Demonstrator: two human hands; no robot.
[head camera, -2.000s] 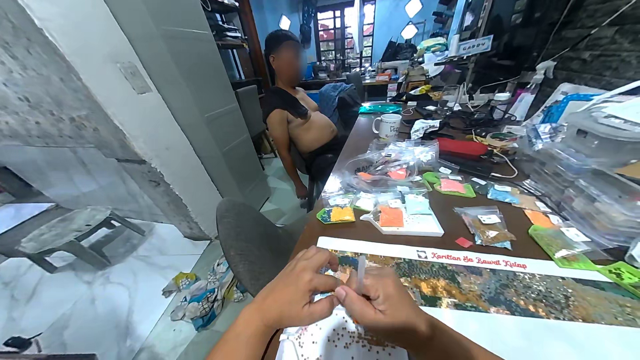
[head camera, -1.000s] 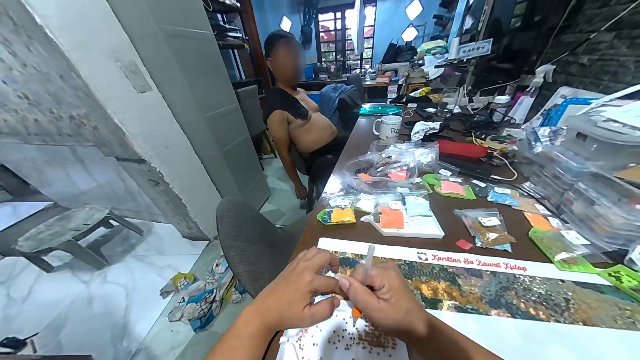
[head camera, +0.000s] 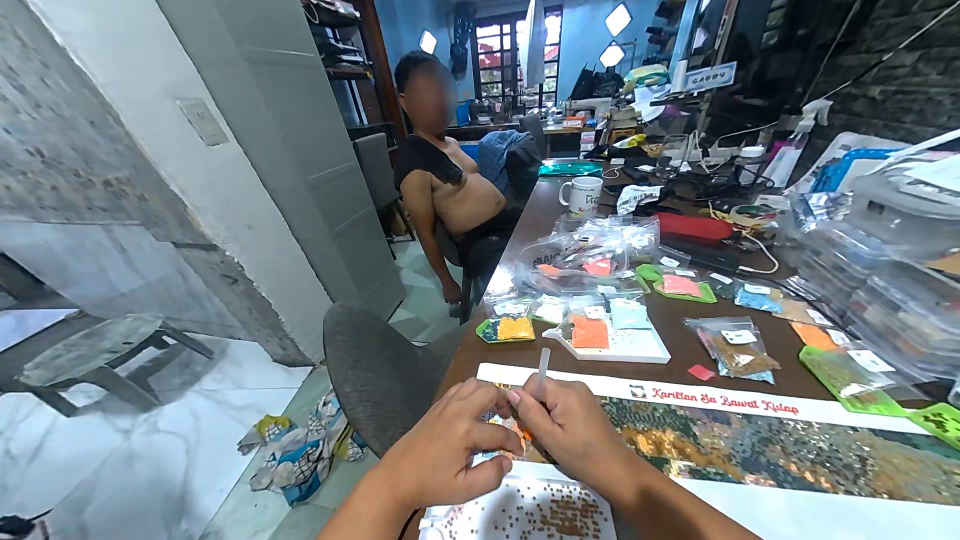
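My right hand (head camera: 566, 420) grips a translucent pen-like tool (head camera: 544, 364), its upper end sticking up above the fingers. My left hand (head camera: 457, 442) is right beside it, fingers bent, their tips near the right hand's; whether they pinch something is hidden. Both are over the left part of a diamond painting canvas (head camera: 720, 442) with a white border bearing red writing. Beneath the hands, at the bottom edge, is a white tray (head camera: 525, 510) scattered with small brown beads. An orange spot shows between the hands, partly covered.
Behind the canvas sit a white tray (head camera: 652, 349) with bead packets, a yellow bead packet (head camera: 516, 328), a brown bead bag (head camera: 739, 351) and green trays (head camera: 847, 386). Farther back are a mug (head camera: 583, 195) and plastic boxes (head camera: 892, 300). A person (head camera: 457, 187) sits left of the table; a grey chair (head camera: 375, 375) is nearer.
The fingers of my right hand have shifted slightly around the pen-like tool, whose tilt has changed. Both hands remain close together over the canvas and bead tray.
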